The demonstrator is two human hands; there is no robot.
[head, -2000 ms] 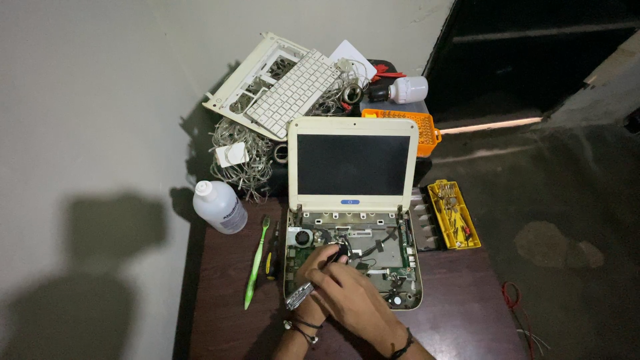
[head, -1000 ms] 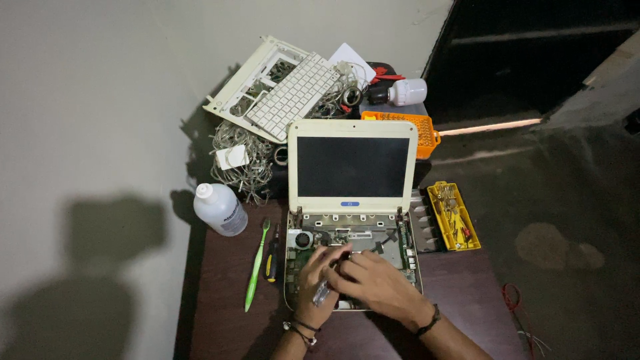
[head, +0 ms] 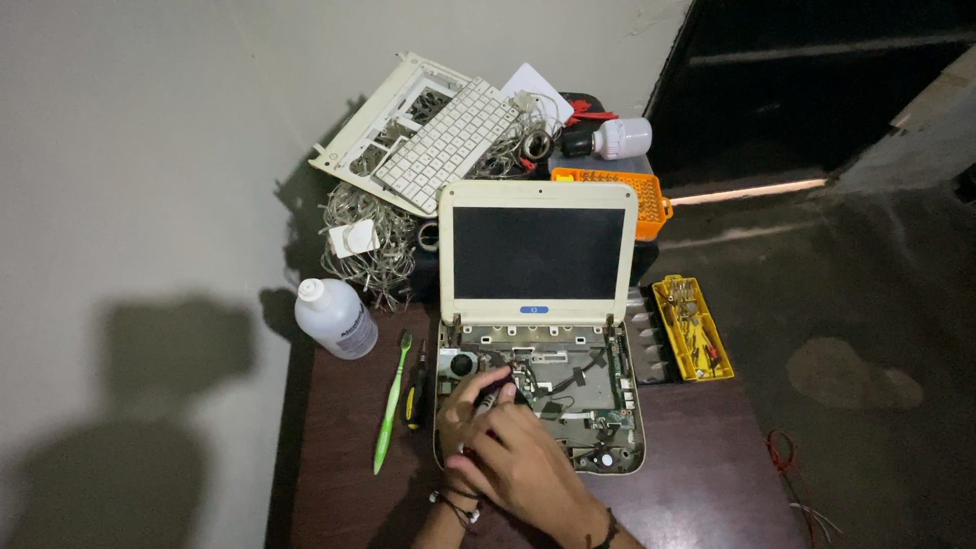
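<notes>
An opened small laptop stands on the table, its dark screen [head: 537,253] upright in a cream bezel and its base [head: 566,381] bare, showing circuit boards, a fan [head: 461,364] and black cables. Both hands meet over the left front part of the base. My left hand [head: 459,415] is curled around a small dark item near the boards, largely covered by fingers. My right hand [head: 526,457] crosses in front, its fingers closed around a slim translucent-handled tool [head: 486,402], whose tip I cannot make out.
Left of the laptop lie a green toothbrush [head: 390,408] and a black-and-yellow screwdriver [head: 415,393], beside a white bottle [head: 338,319]. Behind are a loose keyboard [head: 448,145], tangled wires [head: 370,255], an orange bit case [head: 646,200] and a bulb [head: 624,139]. A yellow tool tray [head: 692,328] sits right.
Both hands stay over the laptop's base while their fingers and wrists have shifted. Compared with one second ago, the right hand now sits lower and crosses more over the left.
</notes>
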